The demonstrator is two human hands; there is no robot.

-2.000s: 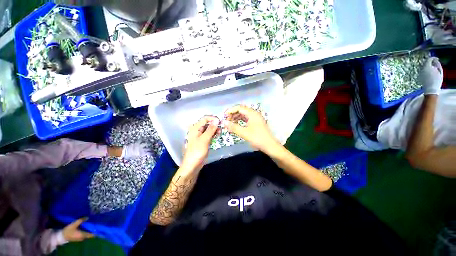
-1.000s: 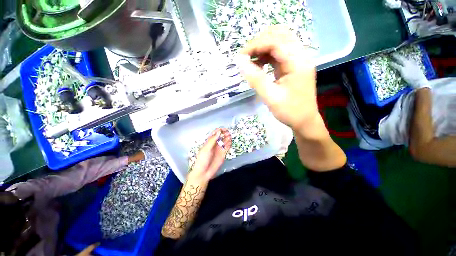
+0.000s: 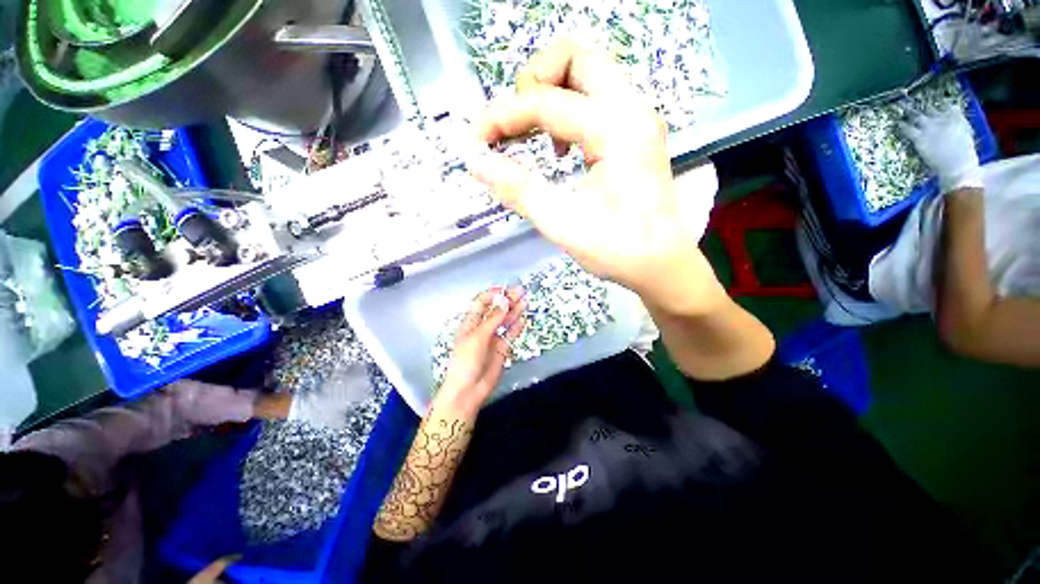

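My right hand (image 3: 610, 177) is raised over the bright plate of the assembly machine (image 3: 428, 188). Its thumb and forefinger point left at the plate's blocks; glare hides whether a piece is between them. My left hand (image 3: 481, 348) is low over the lower parts tray (image 3: 390, 331), palm up with fingers curled. A small white piece (image 3: 500, 301) shows at its fingertips. Loose white and green pieces (image 3: 570, 299) lie in this translucent tray. The upper parts tray (image 3: 776, 69), beyond the machine, is heaped with green-stemmed white pieces.
A steel bowl feeder (image 3: 245, 74) stands at upper left. Two dark round knobs (image 3: 137, 248) sit over a blue parts bin (image 3: 120, 376). A neighbour's gloved hand (image 3: 331, 399) is in a deep blue bin at lower left; another gloved hand (image 3: 947, 143) is in a bin at right.
My right hand has left the lap tray and risen over the machine, then shifted slightly left. My left hand stays low over the tray. The view has shifted, showing more of the bowl.
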